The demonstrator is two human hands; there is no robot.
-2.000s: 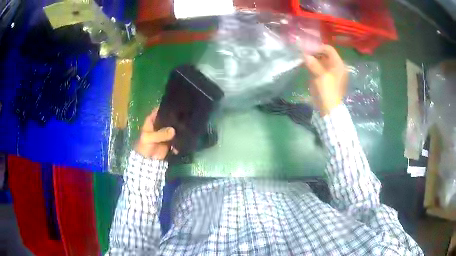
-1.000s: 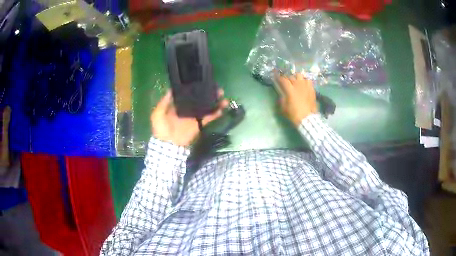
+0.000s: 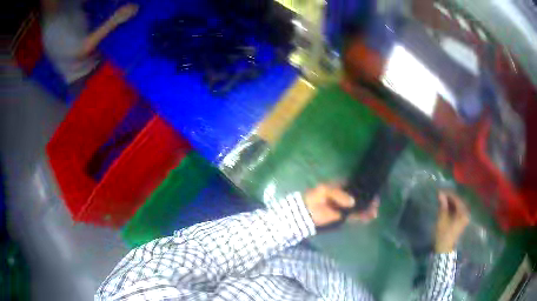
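The picture is tilted and blurred. My left hand (image 3: 331, 206) holds a dark power adapter (image 3: 377, 167) by its near end, above the green bench (image 3: 330, 126). My right hand (image 3: 452, 222) is to the right of it, with its fingers curled on a clear plastic bag (image 3: 425, 183). The bag spreads on both sides of the fingers. A dark patch shows at the bag beside my right hand; I cannot tell if it is in or under it. The adapter is outside the bag.
Black cables (image 3: 226, 44) are piled on the blue table (image 3: 197, 103). A large red crate (image 3: 138, 170) and a green crate (image 3: 162, 203) stand below it. A red bin (image 3: 491, 176) is at the bench's far edge, near a white sheet (image 3: 412, 79). Another person's arm (image 3: 109, 28) shows at upper left.
The view has swung left and tilted, bringing the crates and another person's arm into view. My left hand still holds the adapter. My right hand's fingers, earlier spread on the bag, are now curled.
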